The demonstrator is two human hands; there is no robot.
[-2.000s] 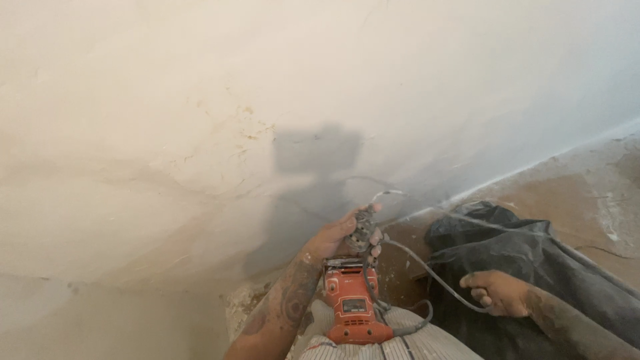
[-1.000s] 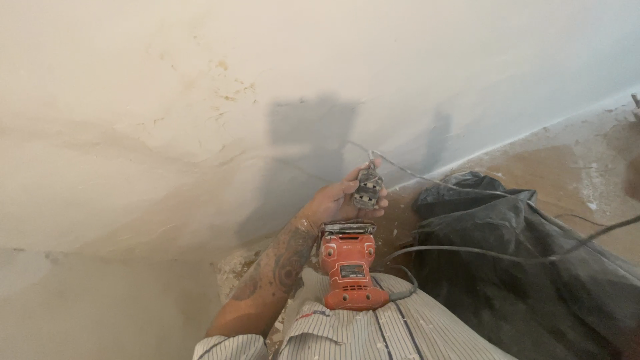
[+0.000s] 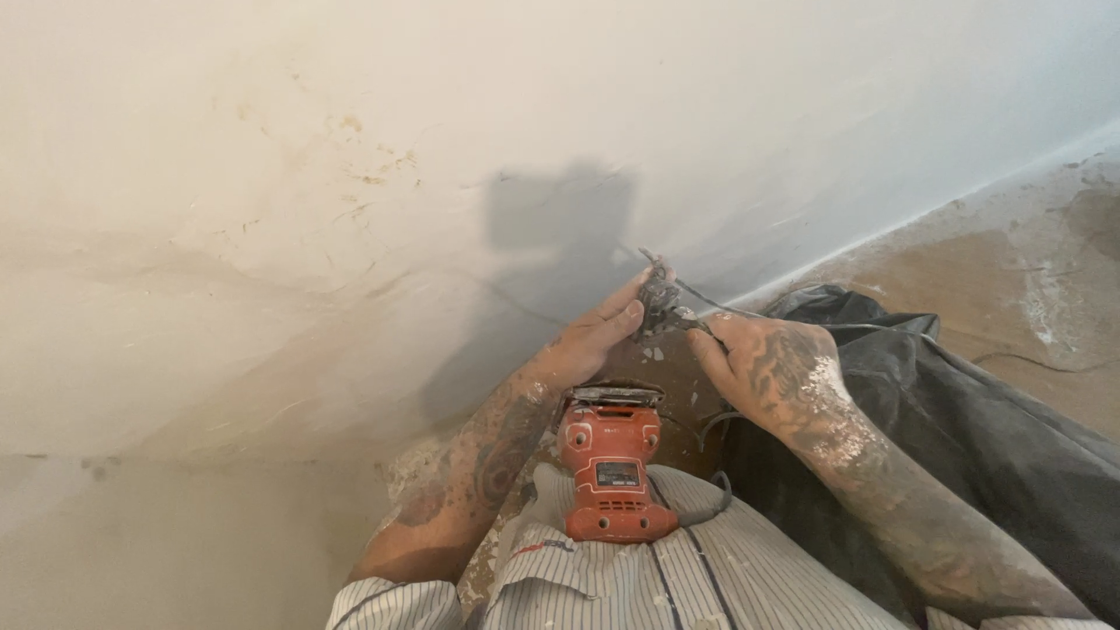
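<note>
A dusty multi-outlet socket block (image 3: 659,302) on a grey cable sits in my left hand (image 3: 604,337), whose fingers wrap its left side. From the right, my right hand (image 3: 744,350) pinches what looks like a plug at the block's lower right edge; the fingers partly hide it, and how far it is inserted cannot be told. Below both hands, an orange-red electric sander (image 3: 612,472) lies against the striped shirt, its sanding pad toward the wall and its cord leaving at the lower right. Neither hand touches the sander.
A plastered wall (image 3: 350,175) with stains and uneven patches rises in front. To the right, a crumpled black plastic sheet or bag (image 3: 945,420) lies on the dusty brown floor (image 3: 1006,271). The grey cable (image 3: 875,327) runs across it to the right.
My right hand, out of view one second ago, has come to the socket block and grips the piece at its edge. My left hand still holds the block.
</note>
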